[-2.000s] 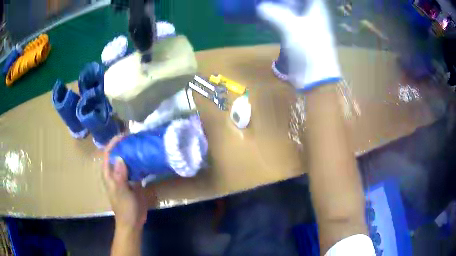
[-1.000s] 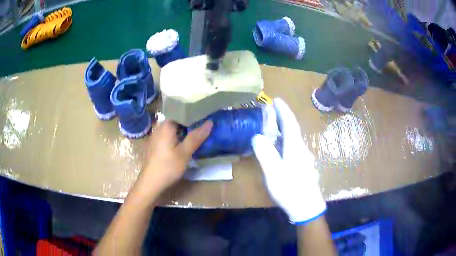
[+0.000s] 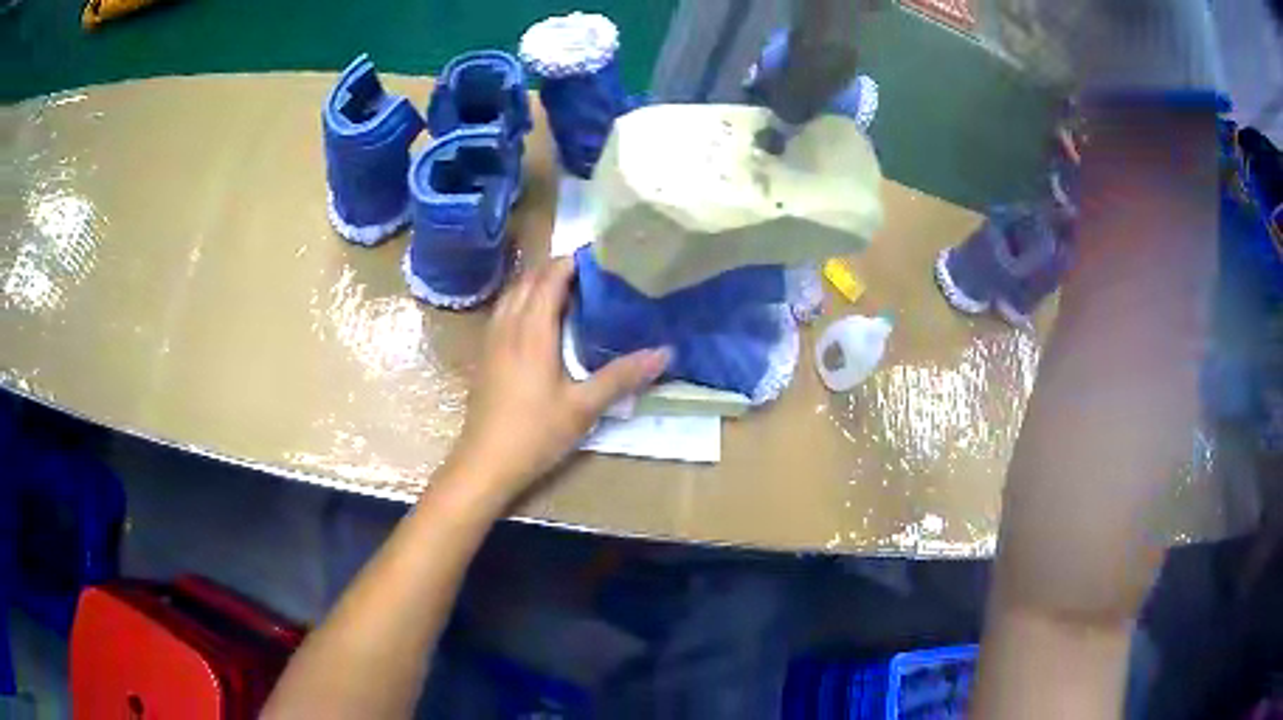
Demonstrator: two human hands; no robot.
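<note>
A blue boot (image 3: 690, 331) with fluffy white edges lies between the large cream upper press pad (image 3: 739, 183) and the cream-green lower pad (image 3: 690, 402). My bare left hand (image 3: 542, 366) grips the boot's left end, with the thumb on its near side. The pad hides the boot's top. My right forearm reaches up the right side of the view. My gloved right hand (image 3: 1151, 49) is blurred at the top edge, and its fingers and anything in them cannot be made out.
Several blue boots (image 3: 464, 211) stand left of the press. A white glue bottle (image 3: 853, 352) and yellow piece (image 3: 844, 279) lie right of it. More boots (image 3: 1006, 265) stand farther right. White paper (image 3: 654, 438) lies under the press. A red stool (image 3: 155, 654) is below left.
My right hand has left the boot and moved up and right to the top edge. The boot now sits under the upper pad, with my left hand still on it. The camera view has shifted.
</note>
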